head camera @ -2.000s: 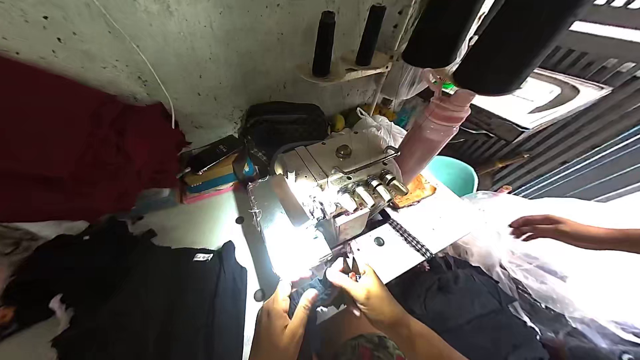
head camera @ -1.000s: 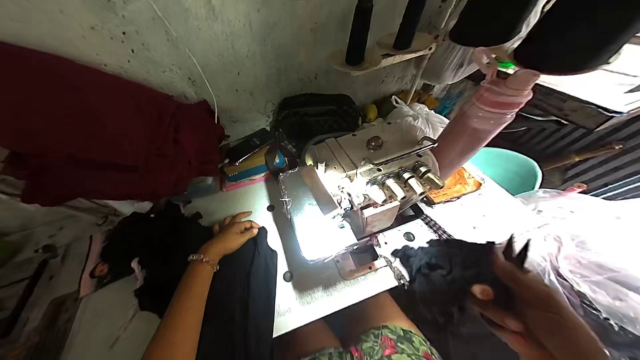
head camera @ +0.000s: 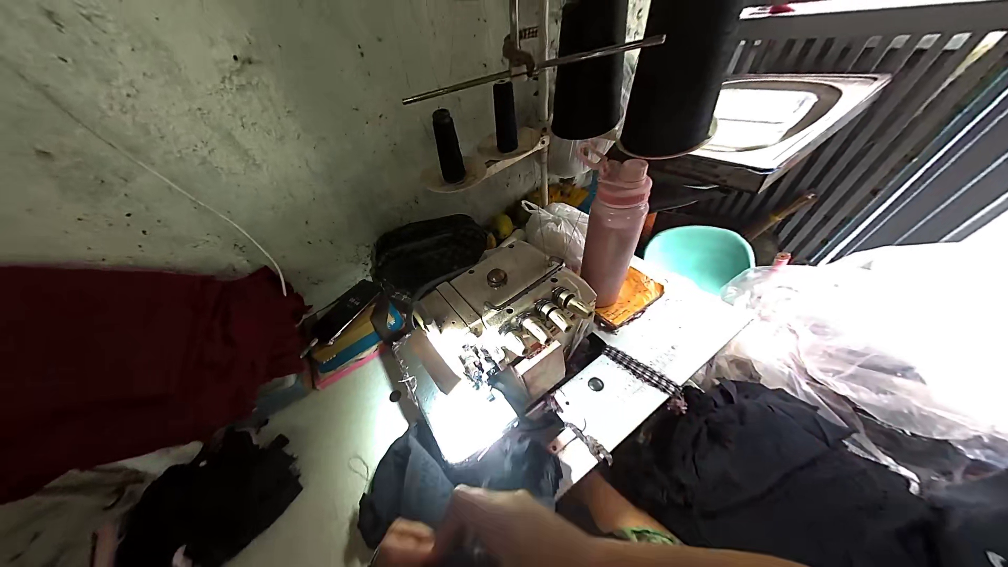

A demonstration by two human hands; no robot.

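A serger (head camera: 504, 307) stands on the white table, its lamp glaring over the needle area. Dark cloth (head camera: 417, 480) lies bunched at the machine's front edge, below the light. My left hand (head camera: 405, 543) is at the bottom edge, mostly cut off, with curled fingers against this cloth. Beside it my right hand (head camera: 504, 524), blurred by motion, is closed on the near part of the cloth. The fingertips and exact grip are partly hidden.
A pink bottle (head camera: 614, 236) stands behind the machine near a teal basin (head camera: 699, 256). Black cloth (head camera: 756, 465) is heaped at right; black scraps (head camera: 213, 496) and maroon fabric (head camera: 142, 370) lie at left. Thread cones (head camera: 677, 79) hang above.
My left hand has moved from the black cloth at the table's left to the machine's front. My right hand has come in from the right-hand heap. Dark cloth now lies before the machine.
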